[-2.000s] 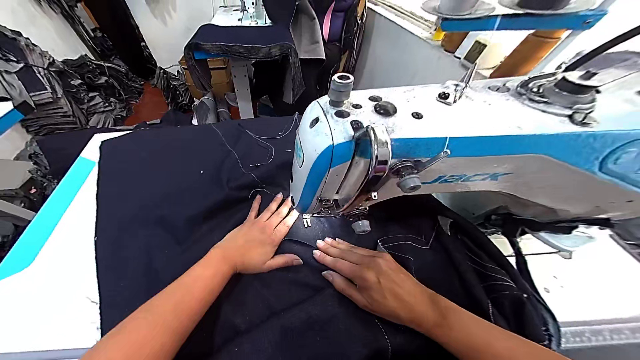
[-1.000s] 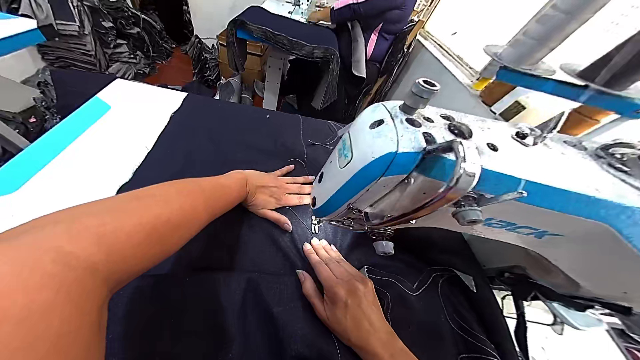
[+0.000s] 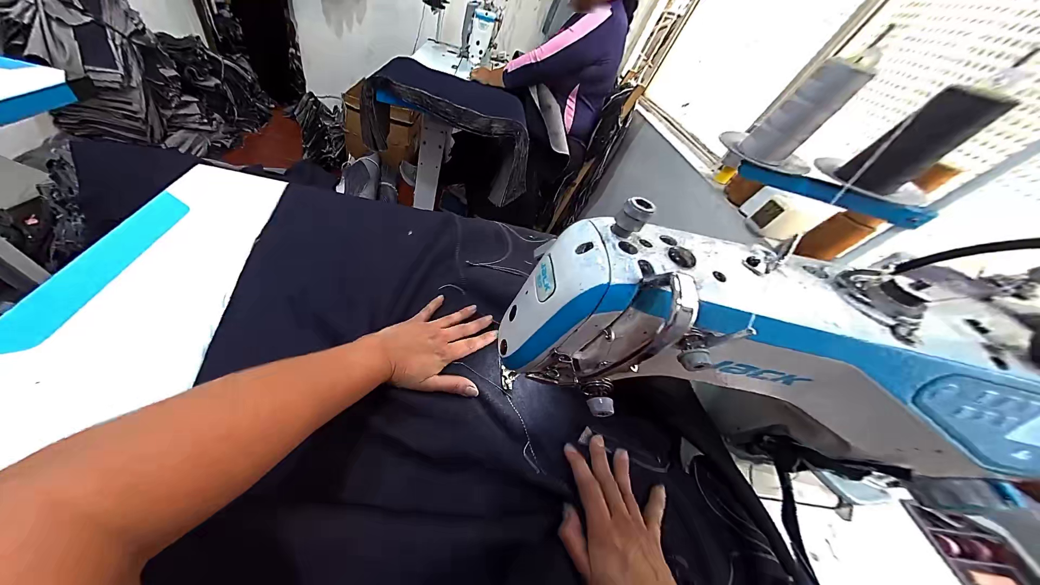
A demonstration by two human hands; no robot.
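Note:
Dark denim cloth (image 3: 341, 268) spreads over the table and runs beneath the head of a white and blue Jack sewing machine (image 3: 569, 301). My left hand (image 3: 435, 345) lies flat on the cloth, fingers apart, just left of the presser foot (image 3: 508, 379). Lower right, my right hand (image 3: 613, 512) rests on the cloth with spread fingers, apart from the foot and near a light stitched outline. A line of pale stitching (image 3: 520, 422) runs from the foot toward me. Neither hand grips anything.
The white tabletop (image 3: 146, 325) shows at left. Thread cones (image 3: 808, 110) stand on a blue holder at the back right. Beyond, a person (image 3: 577, 65) sits at another sewing machine (image 3: 481, 34) with dark cloth. Piled garments (image 3: 187, 89) lie at the back left.
My right hand has moved away from the presser foot, toward the lower right; one second ago its fingertips were close to it. A stitched line now shows between them. The view has shifted.

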